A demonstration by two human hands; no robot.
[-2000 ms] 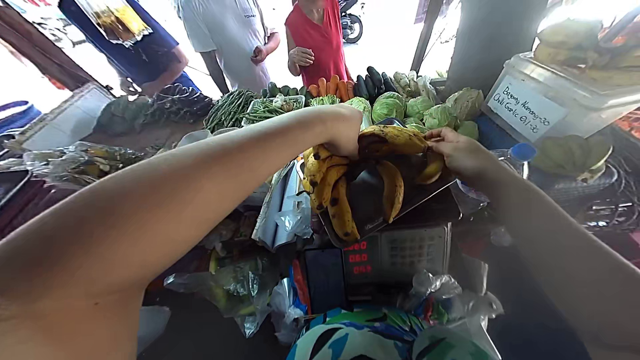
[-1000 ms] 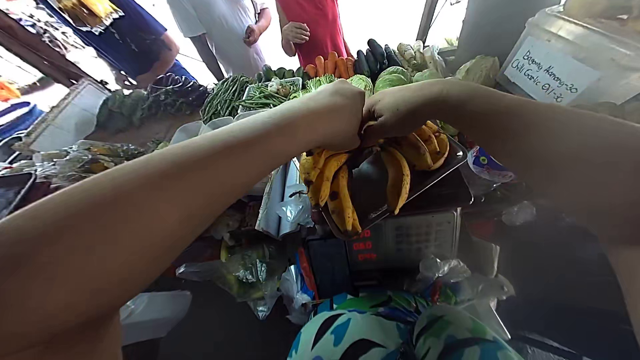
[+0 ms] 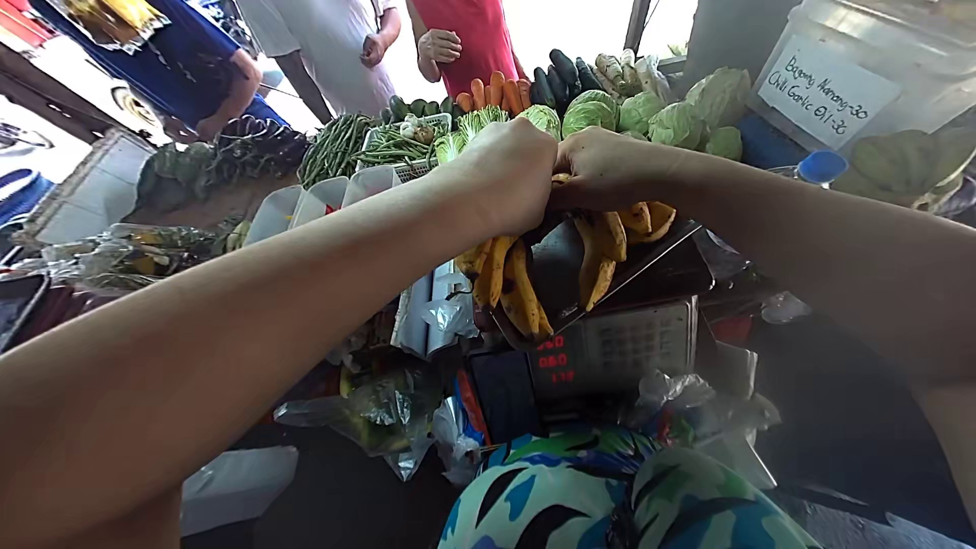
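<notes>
Ripe yellow bananas (image 3: 522, 293) with dark spots hang over the metal tray (image 3: 560, 274) of a digital weighing scale (image 3: 621, 347) with a red display. Above them my left hand (image 3: 518, 171) is closed on the top of the bunch, its fingers mostly hidden behind the wrist. Against it, knuckles nearly touching, my right hand (image 3: 591, 168) grips the bananas at the stem end. More bananas (image 3: 644, 221) show below my right hand, at the tray's right side. Whether the fruit rests fully on the tray cannot be told.
Beyond the scale lie cabbages (image 3: 591, 114), carrots (image 3: 499, 93), green beans (image 3: 335, 149) and leafy greens. A plastic tub (image 3: 869, 61) with a handwritten sign stands at the right. Plastic bags (image 3: 389, 412) lie near the scale. Several people stand across the stall.
My right hand has moved left from the right end of the bananas to meet my left hand over the bunch. The two hands stay together since one second ago.
</notes>
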